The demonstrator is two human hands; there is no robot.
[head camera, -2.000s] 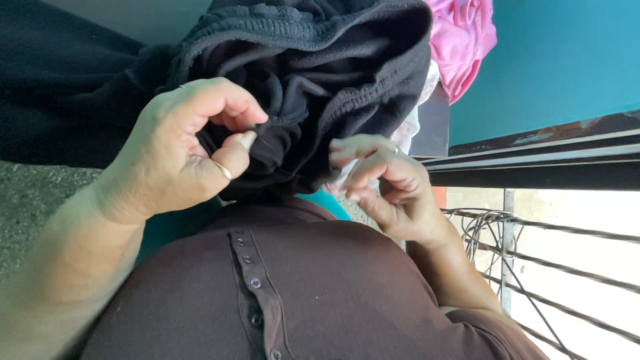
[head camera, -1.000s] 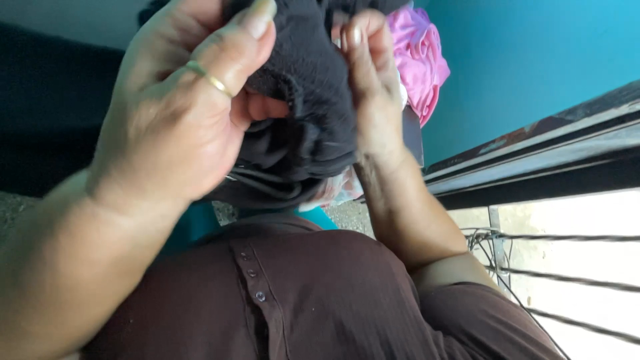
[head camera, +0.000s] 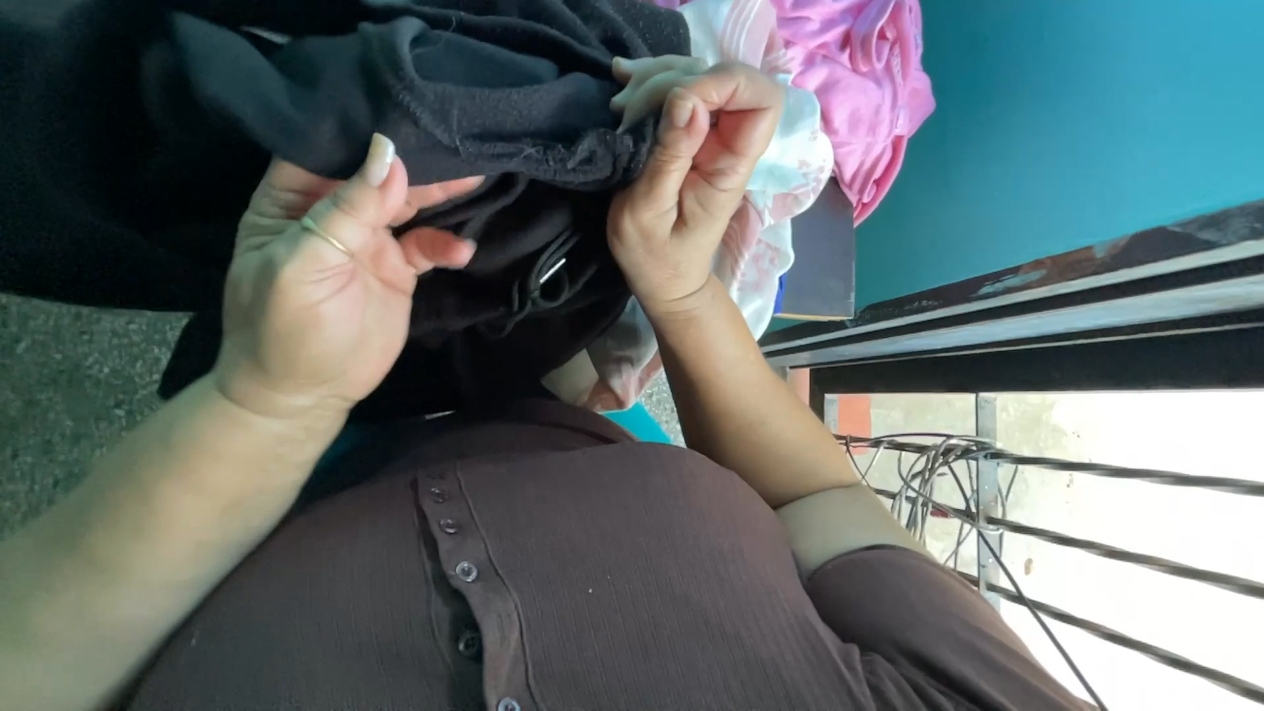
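Note:
A black fabric garment (head camera: 513,109) with a gathered edge lies bunched across the upper left and middle. My left hand (head camera: 331,267), a ring on one finger, is at its near edge; the thumb is raised in front of the cloth and the other fingers pass partly behind it, so its hold is unclear. My right hand (head camera: 691,178) pinches the gathered edge between thumb and curled fingers. Below the edge, between the hands, a dark cord loop with a shiny tip (head camera: 553,270) hangs against the black folds.
Behind my right hand lie a white printed cloth (head camera: 790,168) and a pink cloth (head camera: 869,89), beside a dark box-like corner (head camera: 825,247). A teal wall (head camera: 1076,118) stands at the right, above a dark frame and metal bars (head camera: 1136,474) with coiled cables (head camera: 933,484). Speckled floor (head camera: 79,395) shows at the left.
Both hands have come lower in view, and the black garment is spread wider between them than one second ago. The cord loop now shows. More of the white cloth is visible.

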